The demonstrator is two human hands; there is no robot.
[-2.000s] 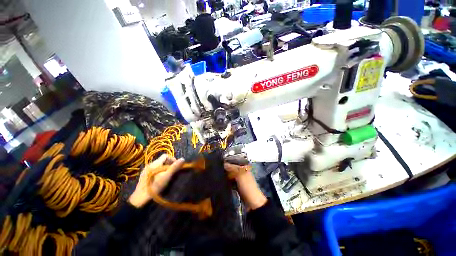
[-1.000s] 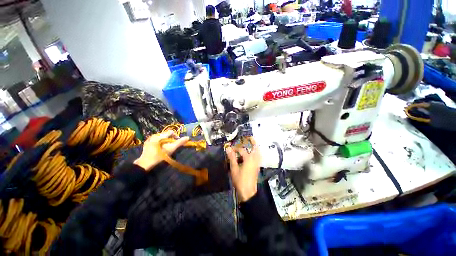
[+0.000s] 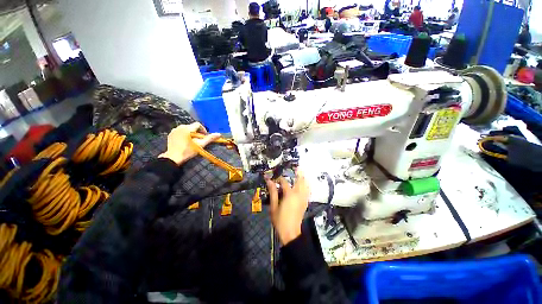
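My left hand (image 3: 185, 144) holds an orange handle (image 3: 213, 158) over a dark quilted bag panel (image 3: 205, 178), left of the needle area. One flat end tab of this handle lies on the panel. My right hand (image 3: 289, 205) is at the needle and presser foot area (image 3: 274, 155) of the white sewing machine (image 3: 350, 119); its fingertips are spread at the panel's edge, and whether they grip it cannot be told. More orange handle tabs (image 3: 226, 205) show on dark checked material below.
Dark bundles with orange loops (image 3: 56, 196) are piled at left. Camouflage-like fabric (image 3: 128, 110) lies behind. A blue crate (image 3: 457, 279) is at lower right. A dark piece with an orange loop (image 3: 514, 151) lies on the white table (image 3: 487, 199). A person (image 3: 255, 38) is in the background.
My left hand has moved up and a little right with the handle. The panel has swung up and left, uncovering several orange tabs below. My right hand stays near the needle area.
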